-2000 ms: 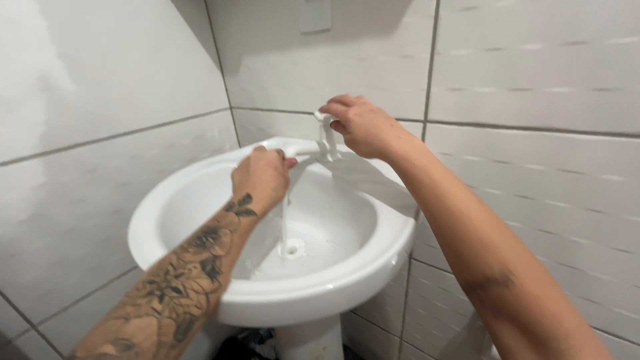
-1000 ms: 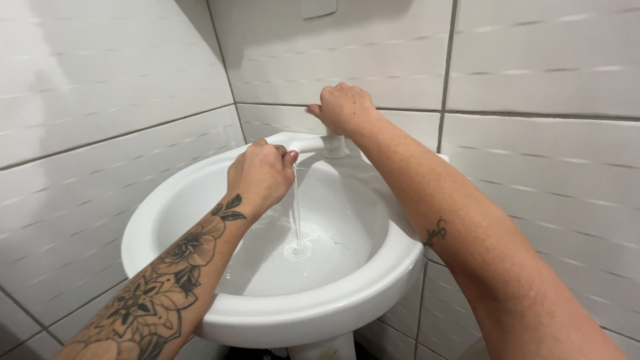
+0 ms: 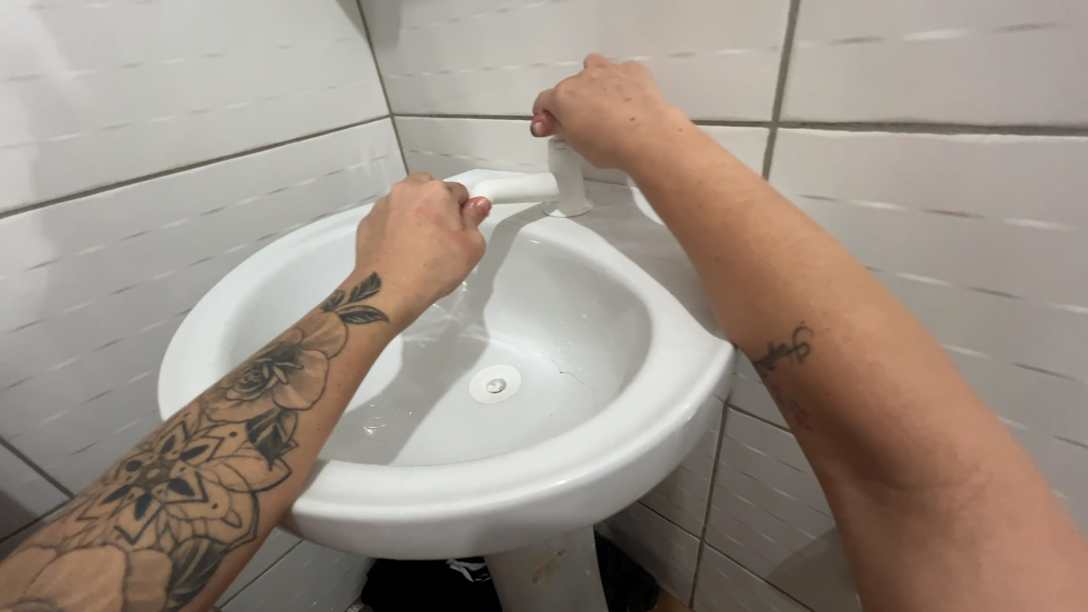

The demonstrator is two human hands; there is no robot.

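A white faucet point(image 3: 568, 183) stands at the back corner of a white pedestal washbasin point(image 3: 510, 506). My left hand point(image 3: 422, 234) is closed around the outlet end of its spout, which the fingers hide. On top of the faucet body rests my right hand point(image 3: 605, 110), with its fingers curled over the handle, which is hidden. A round drain with a small metal centre point(image 3: 495, 385) shows in the bowl. Drops of water lie in the bowl, and no clear stream is seen falling from the spout.
White tiled walls point(image 3: 926, 195) meet in the corner behind the basin and close it in on both sides. Below the bowl is the white pedestal point(image 3: 552, 574), with dark cloth or bags point(image 3: 425, 586) on the floor around it.
The stream of water that fell from the spout into the bowl in the earlier frames is no longer seen. Both hands remain at the faucet, and the view has come nearer.
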